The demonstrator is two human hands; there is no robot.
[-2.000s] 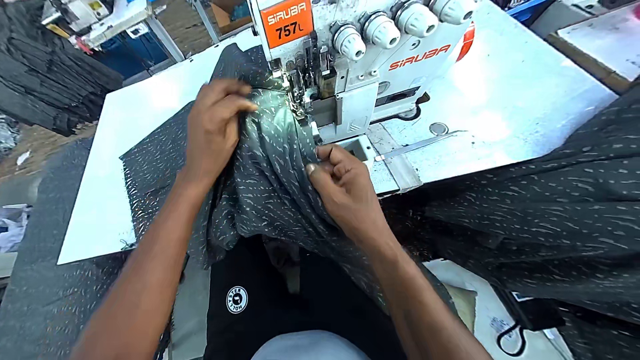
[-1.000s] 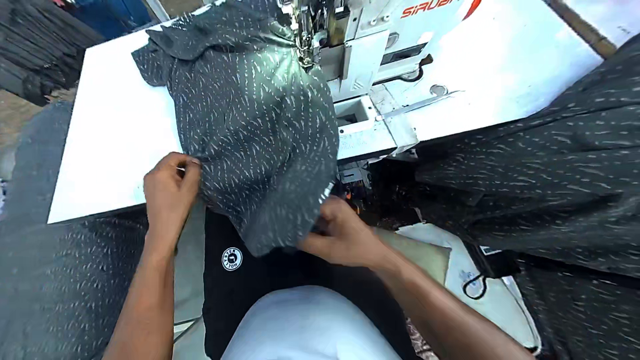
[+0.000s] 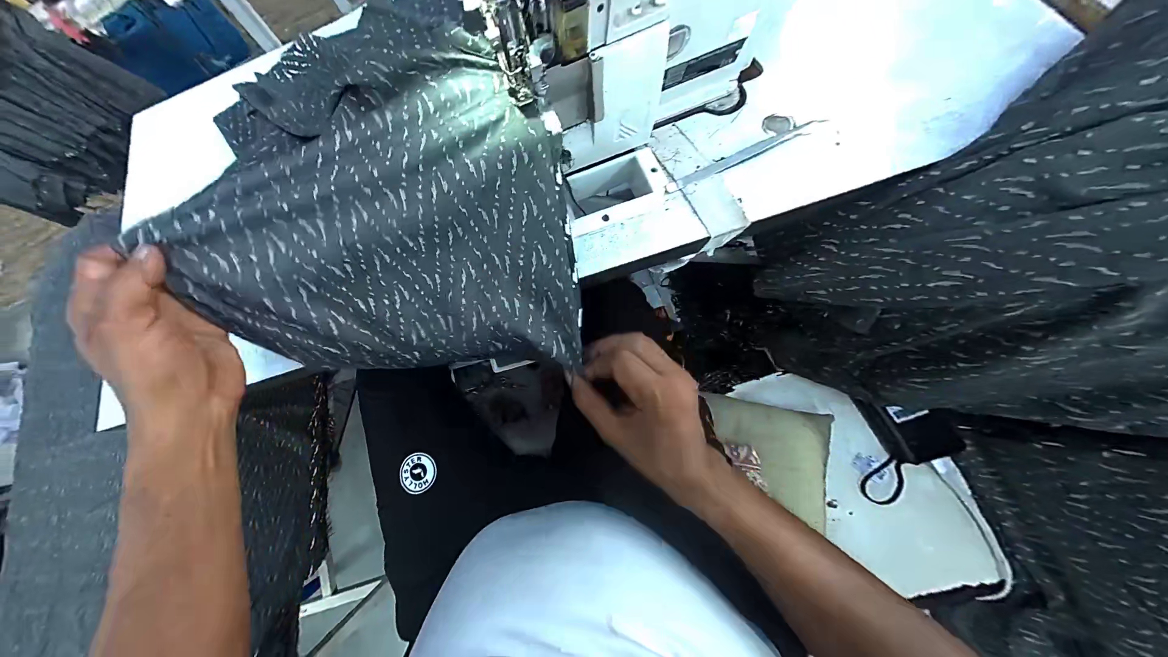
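A dark grey fabric panel with white flecks [image 3: 392,219] is stretched over the near left of a white sewing table. Its far part lies under the presser foot area [image 3: 518,82] of a Siruba overlock machine [image 3: 630,82], lit by the machine's lamp. At the panel's left corner, my left hand [image 3: 151,328] pinches the cloth between thumb and fingers. My right hand [image 3: 643,401] grips the near right corner, below the table's front edge, and the right edge runs taut from there up to the machine.
More flecked dark fabric [image 3: 985,246] drapes over the table's right side, and another pile [image 3: 64,109] hangs at the far left. A small open tray [image 3: 616,187] is set beside the machine. A pale green cushion [image 3: 776,456] and a black strap [image 3: 912,438] lie lower right.
My left hand has moved left, drawing the panel's corner out with it. Two seconds ago both hands were close to the needle area; now they hold corners nearer my body.
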